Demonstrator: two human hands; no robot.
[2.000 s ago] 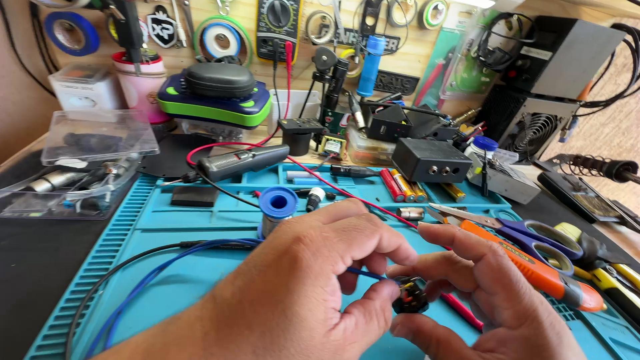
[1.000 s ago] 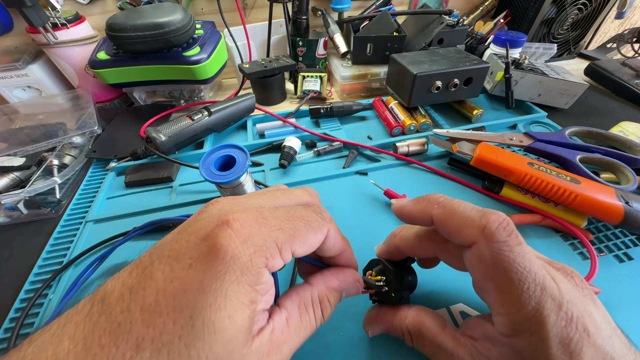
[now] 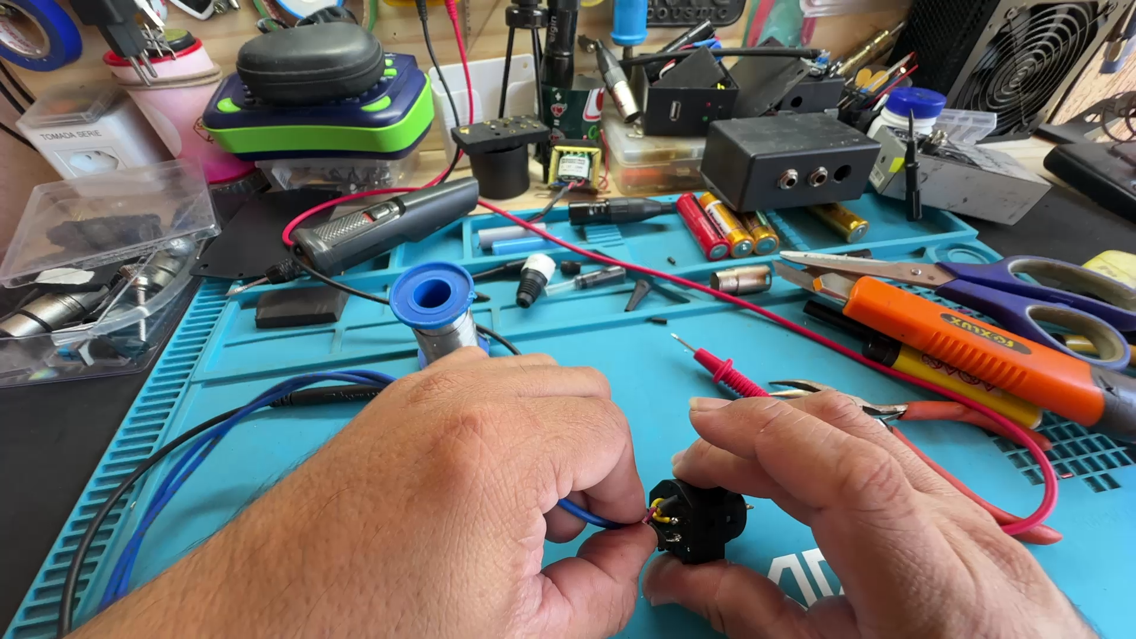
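My left hand (image 3: 497,479) pinches the end of a blue cable (image 3: 590,516) between thumb and forefinger. From that end, thin yellow and reddish wires meet the pins of a small round black connector (image 3: 697,522). The fingers and thumb of my right hand (image 3: 834,497) are around this connector, close above and below it on the blue silicone mat (image 3: 639,364). Whether they press on it is hard to tell. Behind my left hand stands a blue-rimmed solder spool (image 3: 435,311). A red multimeter probe (image 3: 728,371) and red-handled pliers (image 3: 896,410) lie beyond my right hand.
An orange utility knife (image 3: 976,346) and purple-handled scissors (image 3: 1012,284) lie at right. The red probe lead (image 3: 612,257) crosses the mat. Behind are batteries (image 3: 701,226), a black box with jacks (image 3: 785,164) and a grey handheld tool (image 3: 386,224). A clear plastic box (image 3: 98,266) sits at left.
The view has moved closer to the mat since the first frame. My right fingers have shifted slightly on the connector since one second ago, and the pliers now show beyond my right hand.
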